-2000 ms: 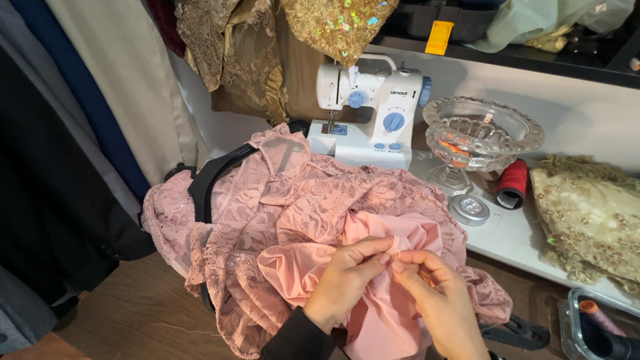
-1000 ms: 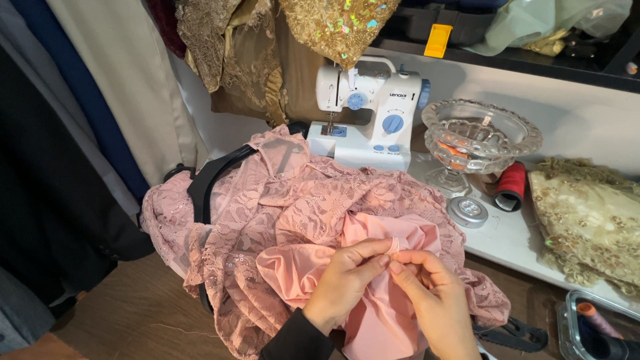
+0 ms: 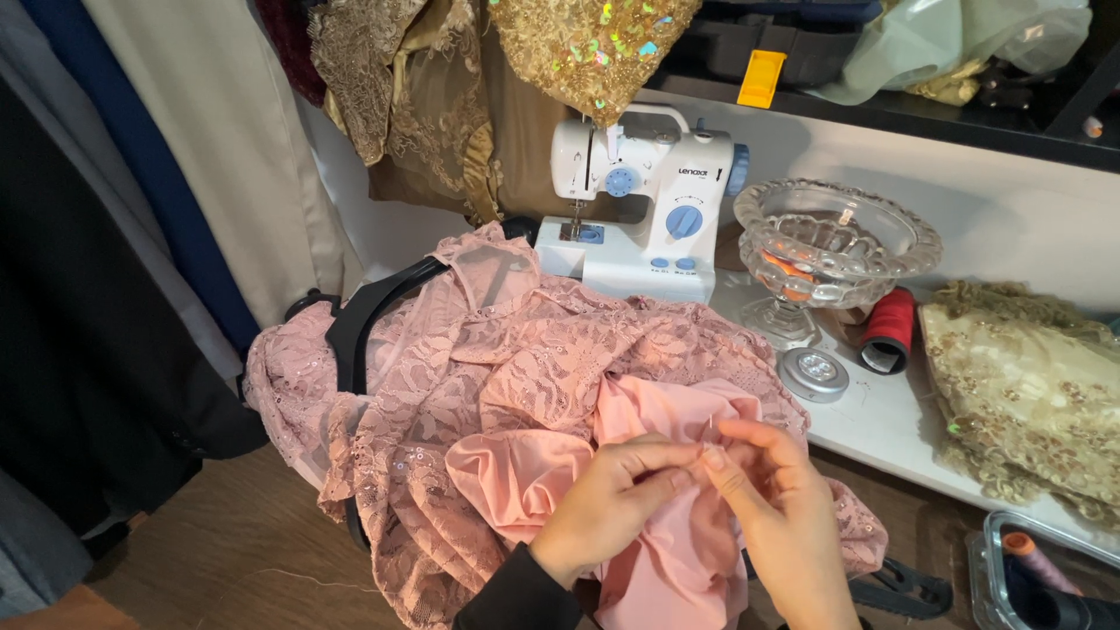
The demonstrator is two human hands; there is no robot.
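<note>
A pink lace garment with sequins [image 3: 542, 376] lies bunched in front of me, a black plastic hanger [image 3: 350, 350] within its left part. Smooth pink lining fabric [image 3: 674, 542] spills from its middle. My left hand [image 3: 612, 499] pinches a bit of this lining between thumb and index finger. Touching it fingertip to fingertip, my right hand [image 3: 774, 507] holds the same spot with its thumb, and its index finger is raised. A thin, needle-like glint [image 3: 710, 425] shows near the right fingertips; what exactly it is cannot be made out.
Behind the garment stands a white Lenoxx sewing machine [image 3: 647, 210]. To its right are a glass pedestal bowl [image 3: 836, 245], a round silver puck light [image 3: 814, 374], a red thread spool [image 3: 888, 331] and gold beaded lace [image 3: 1024, 385]. A clear container [image 3: 989, 569] holds spools; clothes [image 3: 210, 157] hang left.
The right index finger has lifted away from the pinched spot, where it was bent close to the thumb before. The left hand stays at about the same place on the lining.
</note>
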